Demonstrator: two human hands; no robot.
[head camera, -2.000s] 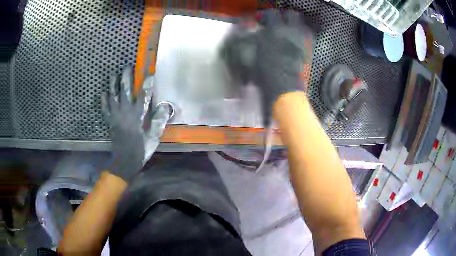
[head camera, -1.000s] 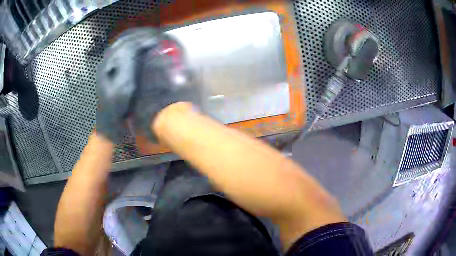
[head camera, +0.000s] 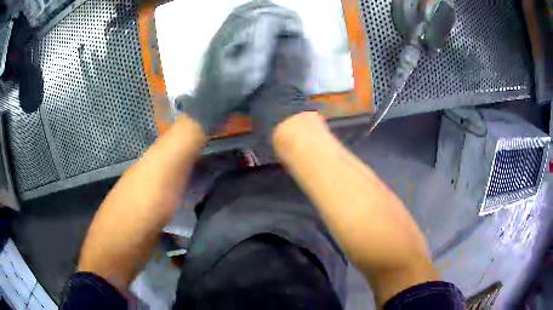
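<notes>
A silver-white tablet back cover (head camera: 182, 45) lies in the orange-brown holding fixture (head camera: 361, 54) on the perforated bench. My left hand (head camera: 239, 60), in a grey glove, is blurred over the middle of the cover. My right hand (head camera: 284, 91), also gloved, is right beside it, the two close together. The sander under them is hidden by the gloves, so I cannot tell which hand grips it. A second air sander (head camera: 424, 21) rests on the bench to the right of the fixture.
The grey perforated bench (head camera: 97, 91) has a raised front edge. A thin hose runs from the second sander over that edge. A vented grey box (head camera: 515, 172) stands below at the right. A dark object (head camera: 29, 79) is at the far left.
Both hands have moved from the cover's left side to its middle, still together. Earlier my left hand lay flat at the fixture's left edge while my right hand held the sander. The view has shifted.
</notes>
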